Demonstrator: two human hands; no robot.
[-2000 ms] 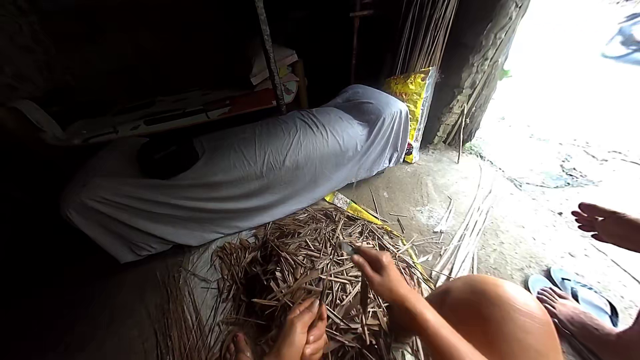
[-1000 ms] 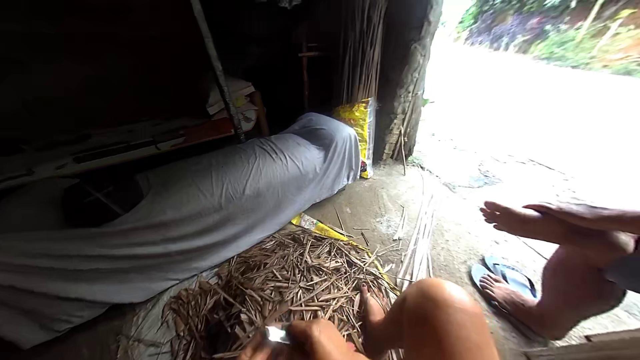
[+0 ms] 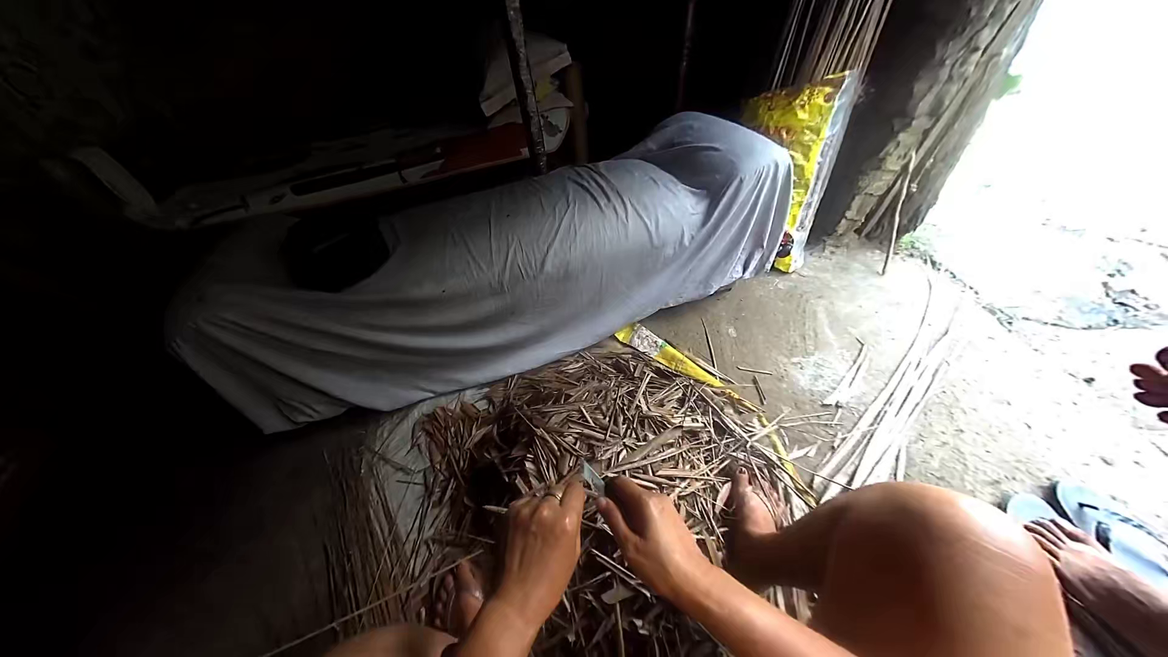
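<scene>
My left hand (image 3: 545,538) is closed around a thin strip or stalk, whose end sticks out to its left above the pile; a ring shows on one finger. Beside it, my right hand (image 3: 650,529) grips a small knife, its short pale blade (image 3: 592,476) pointing up and left against my left fingertips. Both hands are over a heap of dry brown leaf and stalk scraps (image 3: 630,415) on the floor, between my bare feet. The knife's handle is hidden in my right fingers.
A long form under a grey cloth (image 3: 547,246) lies behind the heap. A yellow plastic sack (image 3: 803,155) holds upright sticks by the doorway post. Pale strips (image 3: 899,392) lie on the floor. Another person's foot (image 3: 1081,557) and blue-grey slippers (image 3: 1109,525) are at the right.
My hands, low in the view a second ago, are now together over the heap. The view has swung left; only part of the other person's raised foot shows at the right edge.
</scene>
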